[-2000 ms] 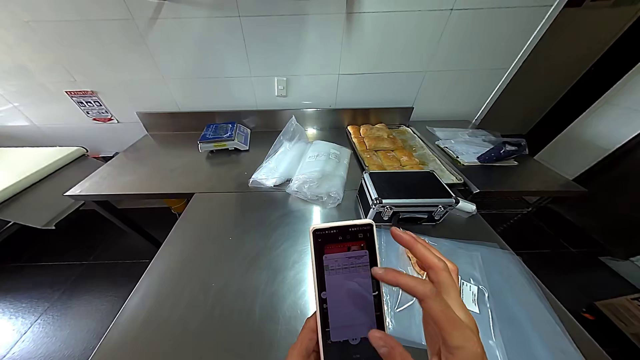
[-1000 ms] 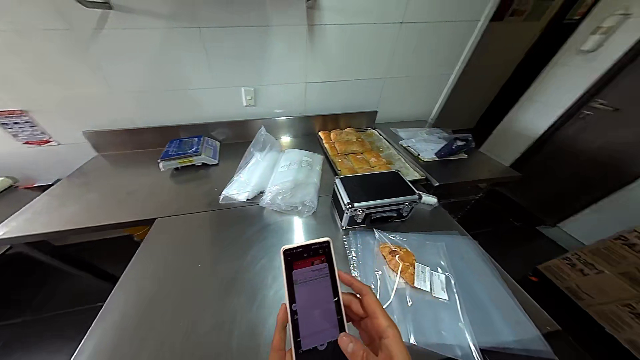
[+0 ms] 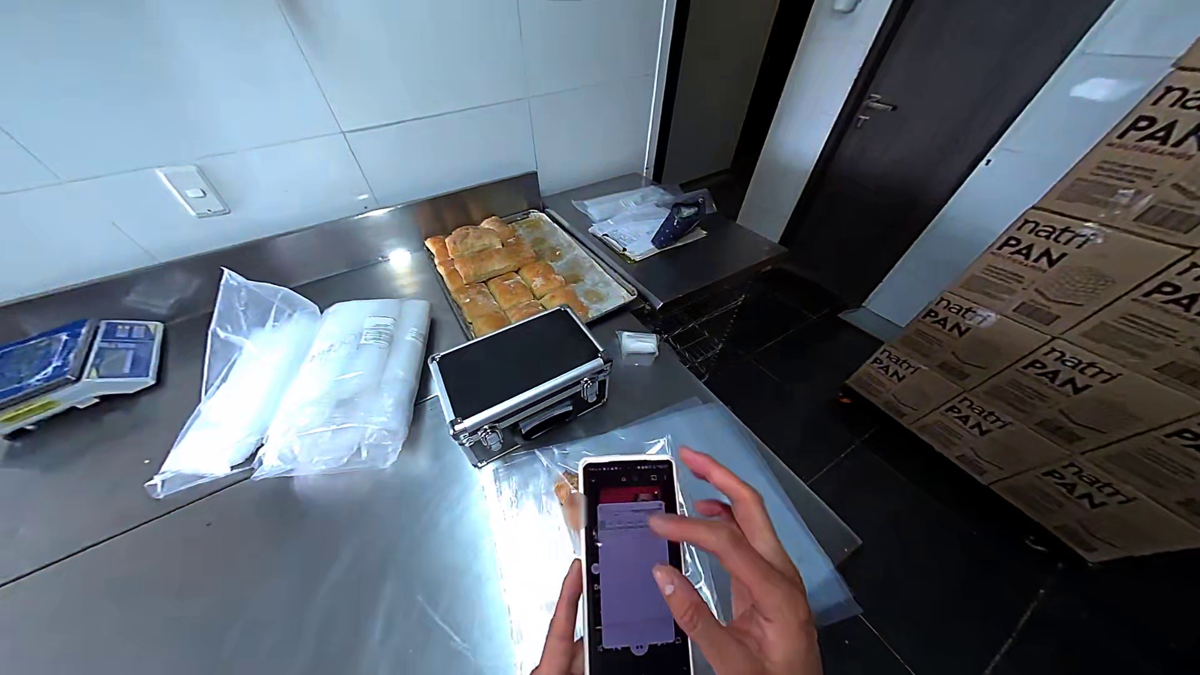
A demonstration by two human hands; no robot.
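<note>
A smartphone in a white case (image 3: 636,562) is upright at the bottom middle, its screen lit. My left hand (image 3: 562,626) grips the phone's left edge; most of that hand is below the view. Over the right side of the screen is my right hand (image 3: 750,581), fingers apart, with fingertips at or just above the glass; contact cannot be told. Behind the phone, a clear plastic bag (image 3: 539,466) lies on larger clear plastic sheets (image 3: 797,525), and a bit of an orange-brown baked piece (image 3: 566,497) shows inside it.
A black aluminium-edged case (image 3: 520,375) stands beyond the phone on the steel table (image 3: 281,581). Behind it is a tray (image 3: 614,292) of bread rolls (image 3: 506,272). Plastic bag rolls (image 3: 342,384) and a scale (image 3: 75,366) are left. Stacked cardboard boxes (image 3: 1059,375) stand right.
The view has swung right, bringing the stacked boxes in. My right hand, against the phone's right edge one second ago, has its fingers spread over the screen. The phone now covers most of the baked piece.
</note>
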